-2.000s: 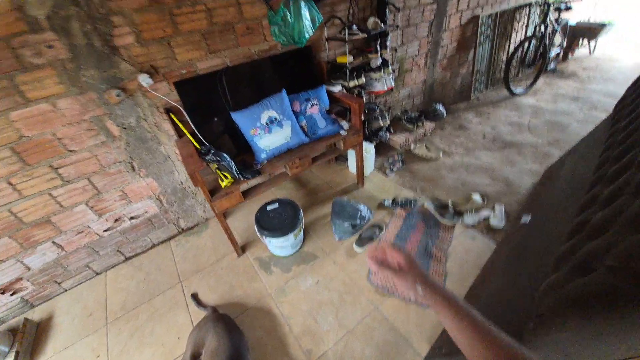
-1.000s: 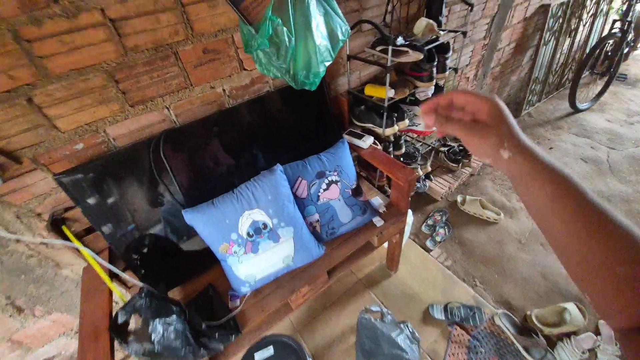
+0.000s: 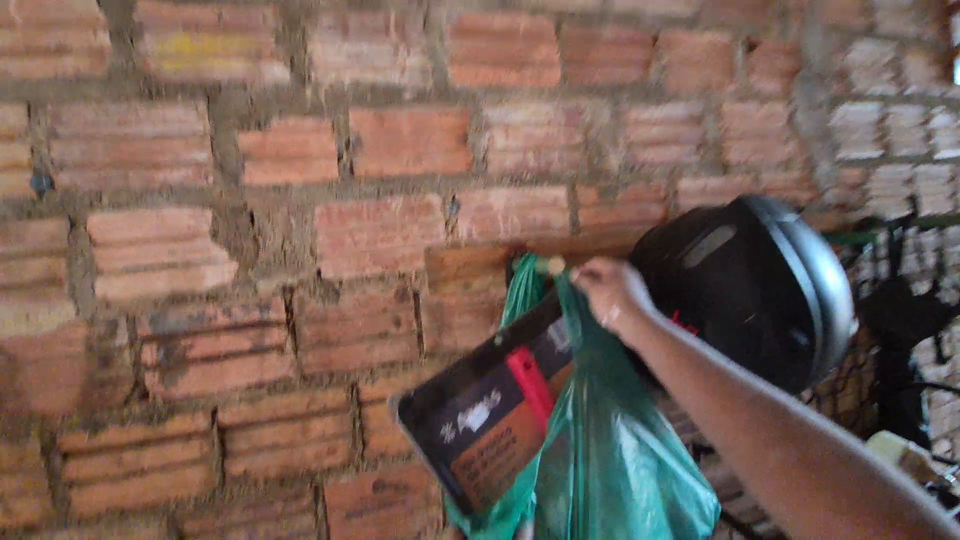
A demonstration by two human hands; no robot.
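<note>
My right hand (image 3: 611,292) reaches in from the right, its fingertips closed on a handle of a green plastic bag (image 3: 615,442). The bag hangs at a wooden peg (image 3: 553,265) on the brick wall; another handle strand loops over just left of the peg. A dark flat package with printing and a red strip (image 3: 480,420) sticks out of the bag, tilted against the wall. Small patches of skin, apparently fingers of my left hand (image 3: 525,529), show at the bottom edge by the bag; the rest of that hand is out of frame.
A black motorcycle helmet (image 3: 739,292) hangs right of my right hand, close to the wrist. A wooden board (image 3: 465,268) runs along the brick wall (image 3: 255,352) behind the peg. Dark, blurred items (image 3: 900,322) hang farther right.
My right hand, free in the air before the shoe rack a second ago, is now on the green bag's handle. The view has risen and moved closer to the wall.
</note>
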